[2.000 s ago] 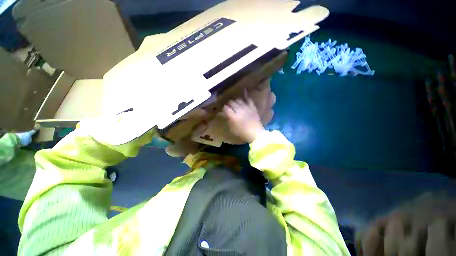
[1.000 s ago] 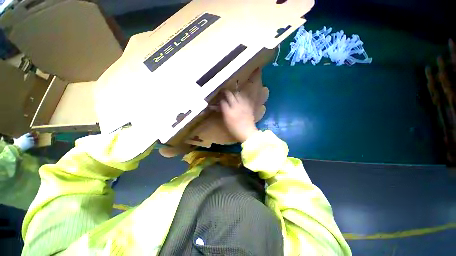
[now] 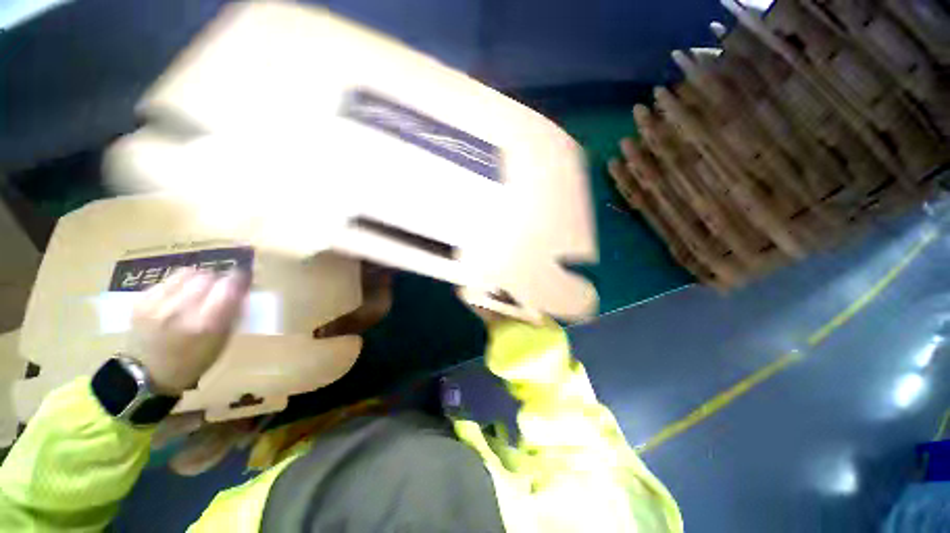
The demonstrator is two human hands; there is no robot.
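A large brown carton (image 3: pixel 302 156) with a dark printed label and a long dark slot is tilted in the air across the upper middle, motion-blurred. My right sleeve ends at its lower right edge; my right hand is hidden there. A second carton (image 3: pixel 94 260) with a "CEPTER" label lies at lower left, lid side up. My left hand (image 3: pixel 188 323), with a watch on the wrist, is blurred on its lid, over a white strip-like area (image 3: pixel 263 312). Whether its fingers grip anything is unclear.
Stacked brown cartons (image 3: pixel 771 135) in wavy rows fill the upper right. A dark green surface (image 3: pixel 635 250) shows between them and the raised carton. A grey floor with a yellow line (image 3: pixel 786 359) is at right; a blue object is at the right edge.
The view has turned; the white handle pile is out of sight and the stacks show at right. My left hand is now visible on another carton; my right hand has gone from view.
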